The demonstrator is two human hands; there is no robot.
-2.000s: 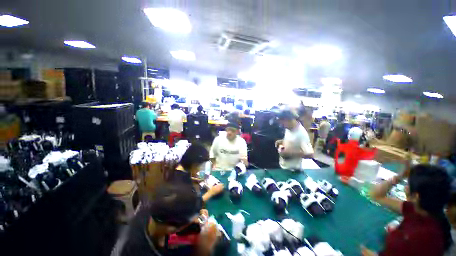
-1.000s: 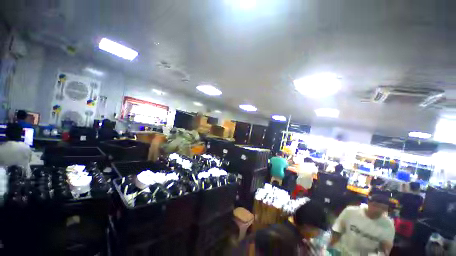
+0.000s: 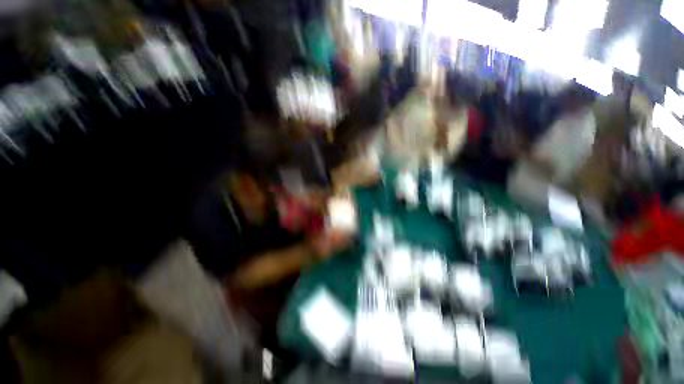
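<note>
The frame is strongly blurred. Neither of my hands can be made out. Several white security cameras (image 3: 431, 330) stand in rows on the near part of the green-topped table (image 3: 570, 330). More white-and-black cameras (image 3: 551, 259) lie in groups farther back on it. A flat white sheet or pad (image 3: 326, 324) lies at the table's near left corner. A person in dark clothes at the table's left side has a forearm (image 3: 274, 264) over the edge and a white thing (image 3: 342, 213) at the hand; its kind is unclear.
An open brown carton (image 3: 105, 330) is at the lower left. A dark crate wall (image 3: 127, 187) with white-topped things stands behind it. People in light tops (image 3: 566, 146) are beyond the table. A red thing (image 3: 651, 234) is at the right edge.
The view has swung down and right from the crates and ceiling to the table. The carton and white sheet have come into view at the lower left.
</note>
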